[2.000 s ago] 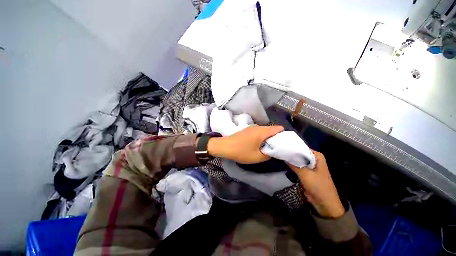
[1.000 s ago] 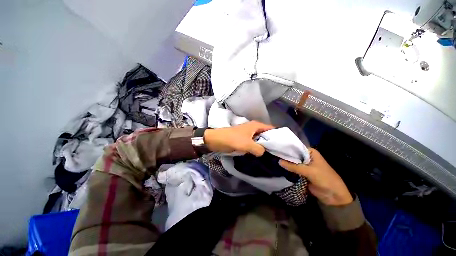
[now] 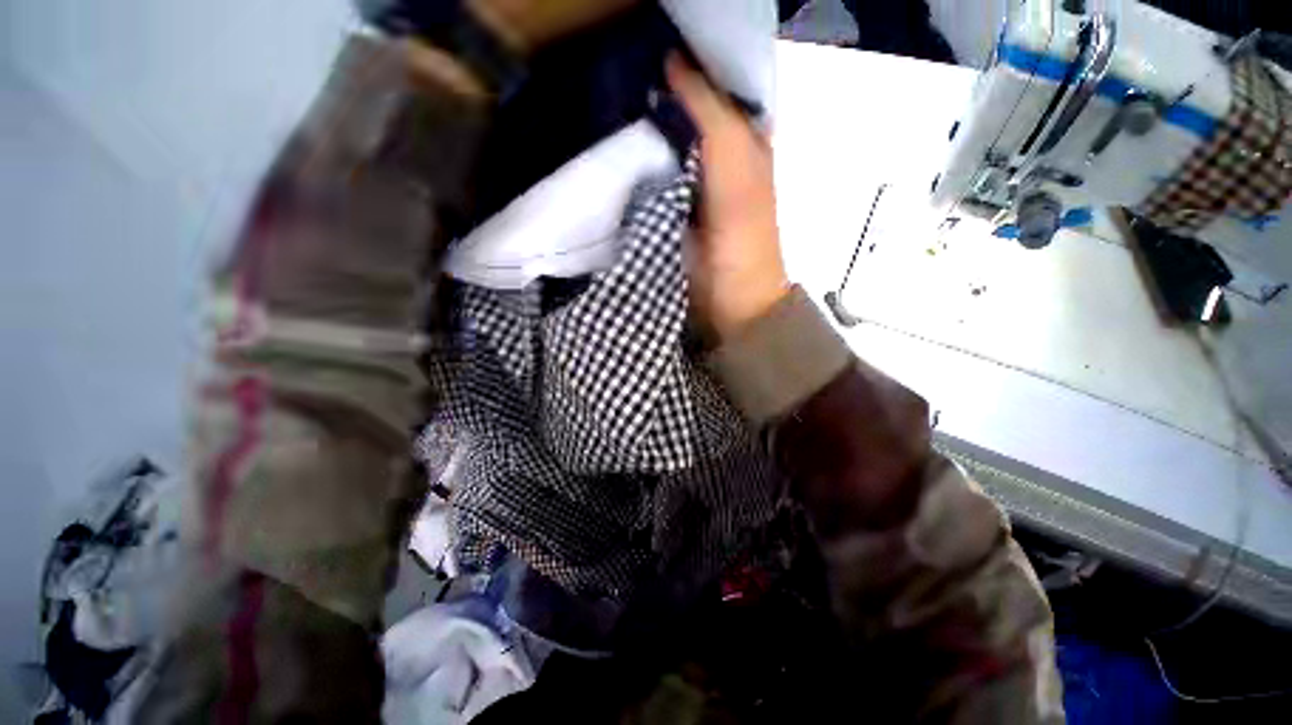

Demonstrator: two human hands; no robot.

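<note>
The black-and-white checked fabric [image 3: 616,375] hangs in front of me from the raised garment, with a white lining piece [image 3: 567,213] and a dark navy panel [image 3: 581,106] above it. My right hand [image 3: 737,213] grips the garment's right edge, with the thumb near the dark fabric. My left hand [image 3: 546,17] is cut off by the top edge and blurred, at the top of the dark panel. Its fingers are hidden, so I cannot tell its grip.
The white sewing machine head [image 3: 1049,92] stands at the upper right, with plaid cloth [image 3: 1247,128] over its arm. A black device [image 3: 1183,269] lies right of the needle area. The white table [image 3: 1049,354] borders my right sleeve. Crumpled fabric [image 3: 106,581] lies lower left.
Both hands have risen from the lap with the garment, and the checked side now hangs in view. The view has shifted right, showing more of the machine head.
</note>
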